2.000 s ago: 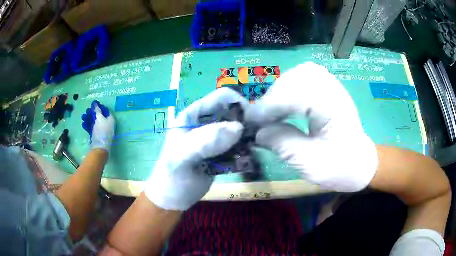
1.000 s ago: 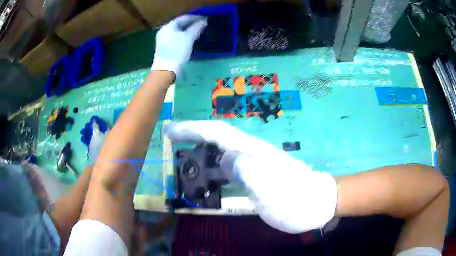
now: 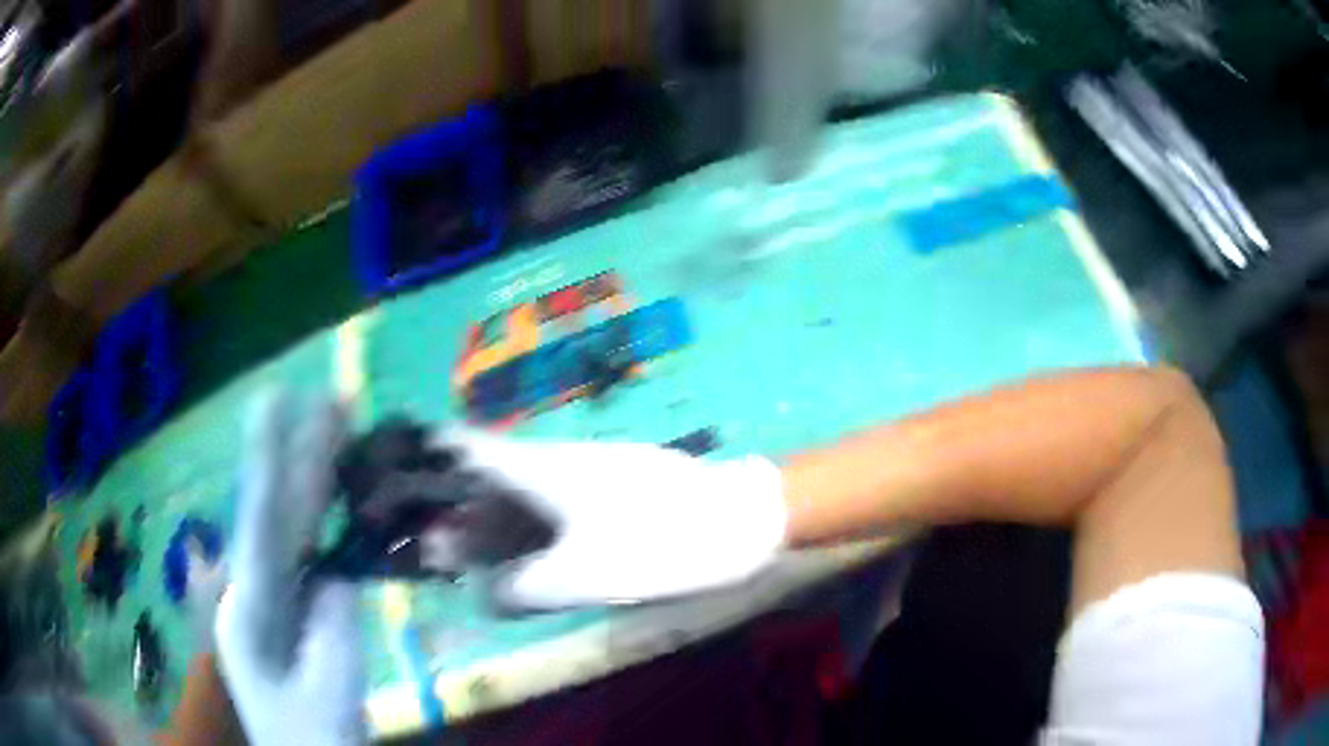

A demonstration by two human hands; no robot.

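Observation:
The black part-built assembly (image 3: 423,503) is held between my two gloved hands above the near left of the green printed sheet (image 3: 875,321). My left hand (image 3: 292,583), in a white glove, is upright against its left side. My right hand (image 3: 641,517), in a white glove, grips its right side. The picture is blurred, so the fingertips and the details of the assembly cannot be told. Black plastic fittings (image 3: 601,367) lie on the orange and blue print. A small dark piece (image 3: 695,440) lies on the sheet behind my right hand.
A blue parts bin (image 3: 427,197) stands behind the sheet, beside a grey scatter of small fasteners (image 3: 583,182) and a grey post (image 3: 787,88). Silver profiles (image 3: 1173,168) lie at the right. Blue bins (image 3: 134,364), cartons (image 3: 335,102) and a neighbour's blue-palmed glove (image 3: 190,557) are at the left.
My left hand has come back from the blue bin to the assembly. The assembly is now lifted between both hands. The view has turned to the right and blurred.

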